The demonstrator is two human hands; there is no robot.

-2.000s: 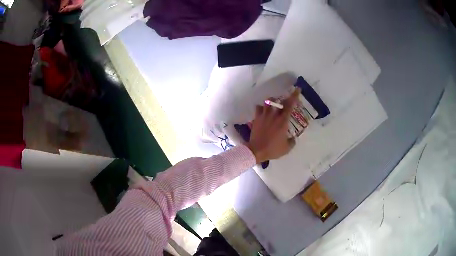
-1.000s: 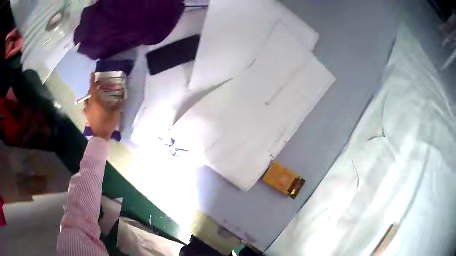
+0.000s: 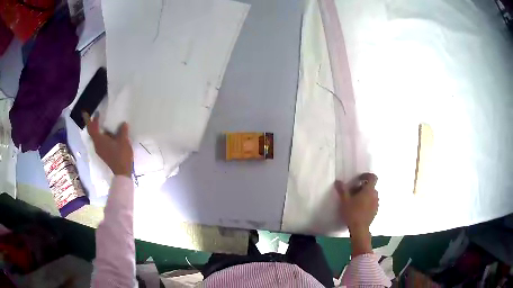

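Observation:
My left hand (image 3: 114, 151) is over the lower left of the white pattern sheets (image 3: 169, 73), fingers apart, fingertips near a black flat item (image 3: 91, 97). No held thing shows in it. My right hand (image 3: 360, 205) is on the large white sheet (image 3: 388, 112) at the lower end of a long pinkish clear ruler (image 3: 344, 84). Its fingers are curled around a small dark, shiny thing, likely a pen, mostly hidden. The wrapped white-and-red bundle (image 3: 62, 175) with purple ends lies at the left.
A purple garment (image 3: 49, 84) lies at the far left. An orange-brown box (image 3: 244, 146) sits on the grey-blue table (image 3: 253, 191) between the sheets. A tan wooden block (image 3: 423, 157) lies on the large sheet. The table's near edge runs just before my body.
The view has swung right, bringing my right hand and the ruler into view. My left hand has let go of the wrapped bundle and is now over the sheets.

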